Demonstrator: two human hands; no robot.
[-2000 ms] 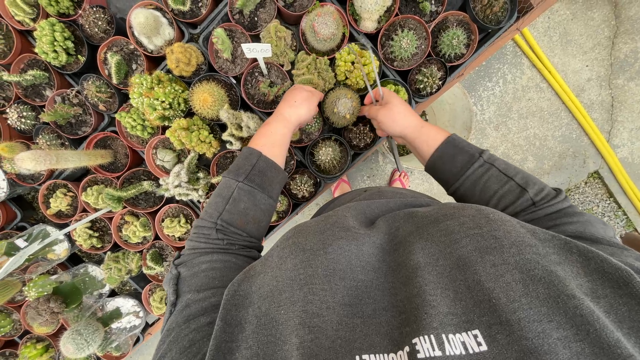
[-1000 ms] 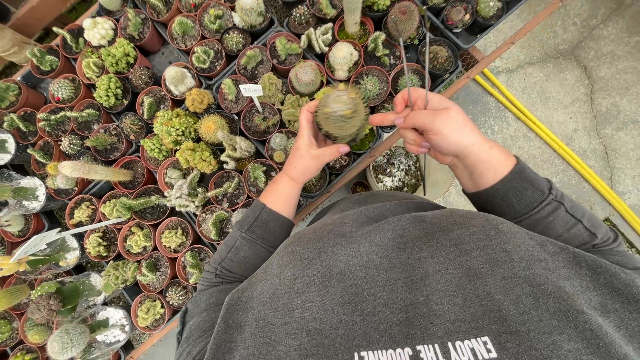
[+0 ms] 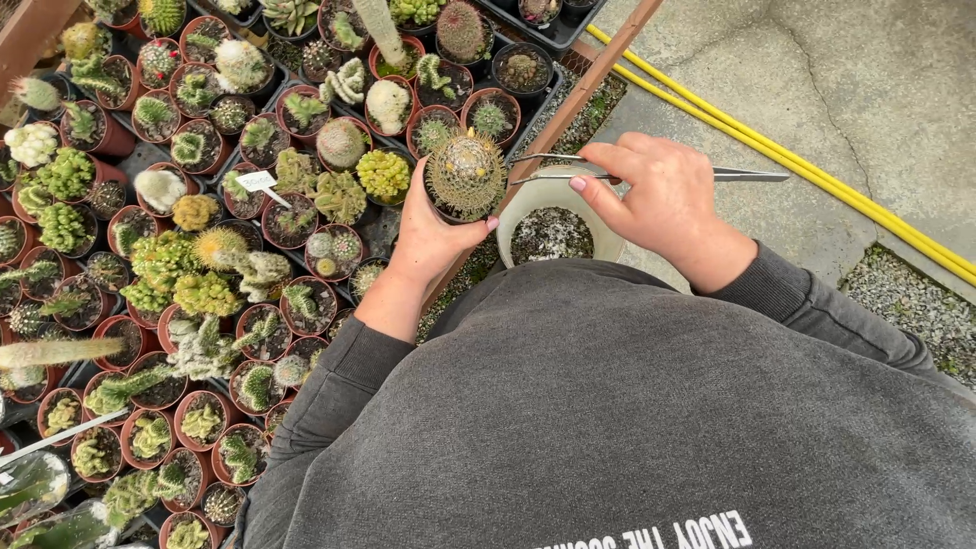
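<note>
My left hand (image 3: pixel 435 248) holds a dark pot with a round, spiny cactus (image 3: pixel 467 174) that has small yellowish bits on its crown. The fingers wrap the pot's left side and the thumb lies along its lower edge; most of the pot is hidden. In my right hand (image 3: pixel 656 191) are long metal tweezers (image 3: pixel 747 175). Their tips are apart and point left, close to the right side of the cactus; whether they touch its spines I cannot tell. Below the tweezers stands a pale bucket (image 3: pixel 610 248) with dark and whitish debris inside.
Many potted cacti, such as a yellow-green one (image 3: pixel 383 174), crowd black trays on the left. A white plant tag (image 3: pixel 257 181) stands among them. A wooden rail (image 3: pixel 583 95) edges the bench. Yellow hoses (image 3: pixel 762 149) run across the concrete floor (image 3: pixel 709 57).
Two seconds ago the round cactus was down among the pots; now my left hand holds it up, turned more upright than a second ago. My right hand's tweezers have swung to point left at it.
</note>
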